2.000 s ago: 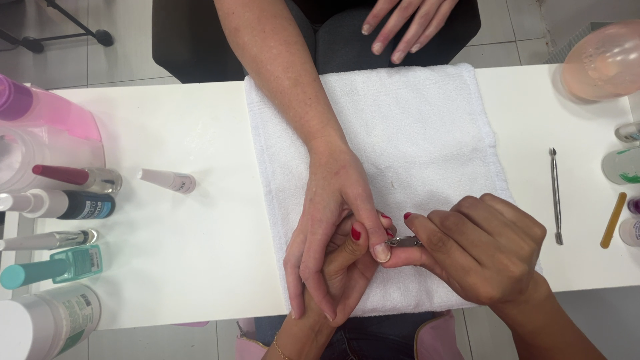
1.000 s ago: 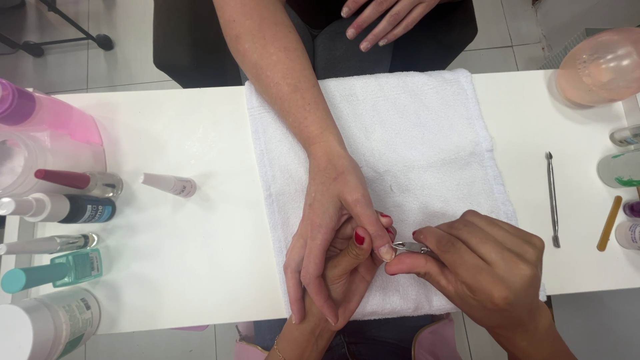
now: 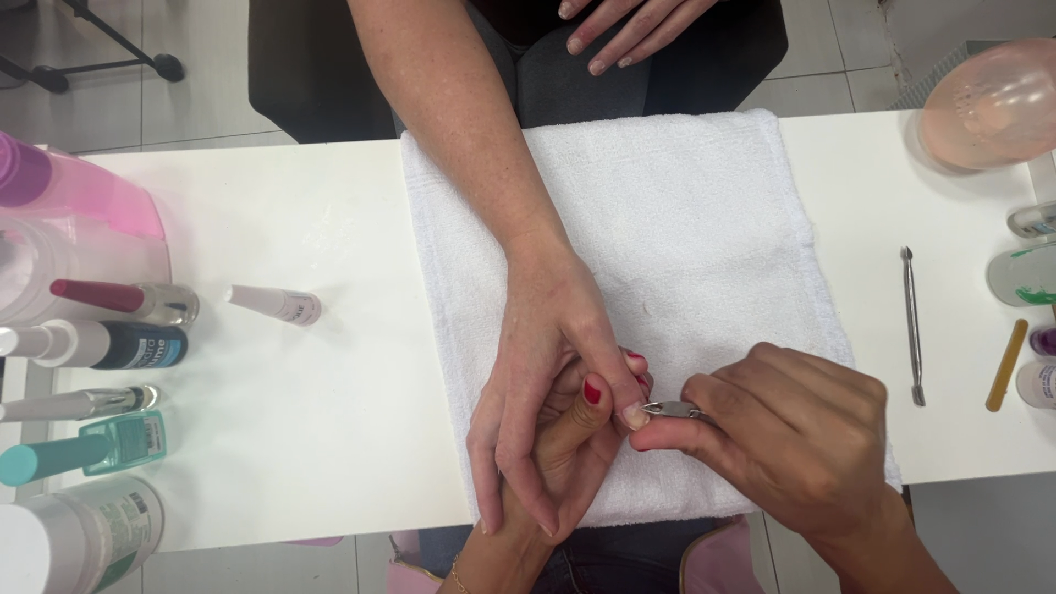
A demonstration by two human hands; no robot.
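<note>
My left hand [image 3: 569, 429], with red nails, holds the other person's hand [image 3: 549, 330] from beneath, its thumb and fingers around that person's thumb. My right hand [image 3: 775, 429] grips a metal cuticle nipper [image 3: 672, 409]. The nipper's tip touches the edge of the other person's thumbnail [image 3: 635, 415]; whether its jaws are apart is too small to tell. A folded white towel [image 3: 676, 214] lies under these hands.
Nail polish bottles [image 3: 276, 304], a teal bottle [image 3: 124, 445] and a white jar [image 3: 99, 536] are at the left. Right of the towel lie a metal cuticle pusher [image 3: 912, 326] and a yellow nail file [image 3: 1006, 365]. A round peach container [image 3: 990, 107] stands at the back right.
The nipper has turned slightly in my right hand since two seconds ago. My left hand keeps its hold on the other person's hand.
</note>
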